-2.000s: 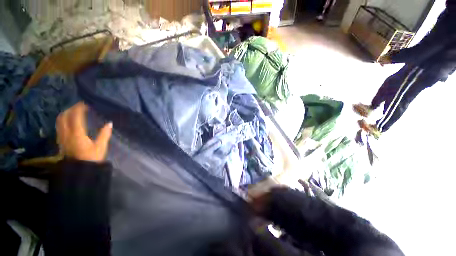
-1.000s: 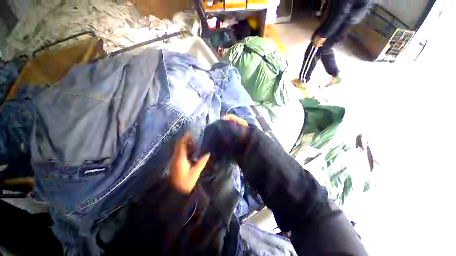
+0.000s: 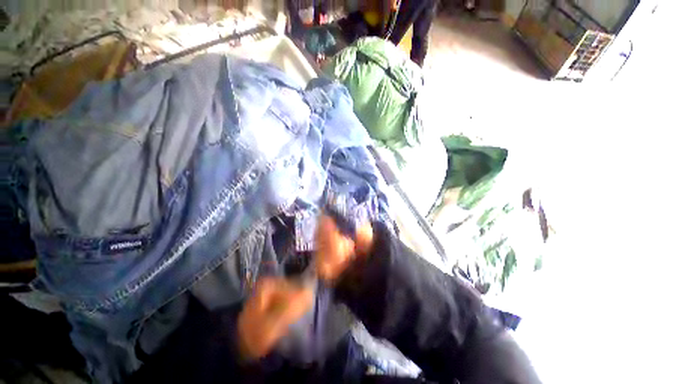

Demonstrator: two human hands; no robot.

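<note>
A heap of blue and grey-blue denim garments (image 3: 188, 150) lies in front of me. A dark label with pale lettering (image 3: 125, 245) shows on a denim piece at the left. My left hand (image 3: 274, 315) is low in the middle, blurred, with fingers curled at the cloth. My right hand (image 3: 342, 244) is just above and right of it, fingers bent over a denim edge. Blur hides whether the left fingers grip the cloth. Dark sleeves cover both forearms.
A pale cart rim with a dark rail (image 3: 405, 199) runs along the right of the heap. A green sack (image 3: 379, 90) stands beyond it, with green and white cloth (image 3: 488, 244) on the floor. A yellow-brown cart (image 3: 71, 79) is upper left. A person's dark-clothed legs (image 3: 422, 30) show at the top.
The dark garment stretched between my hands earlier is lowered onto the heap. Since one second ago, both hands have moved down, and the other person has moved left.
</note>
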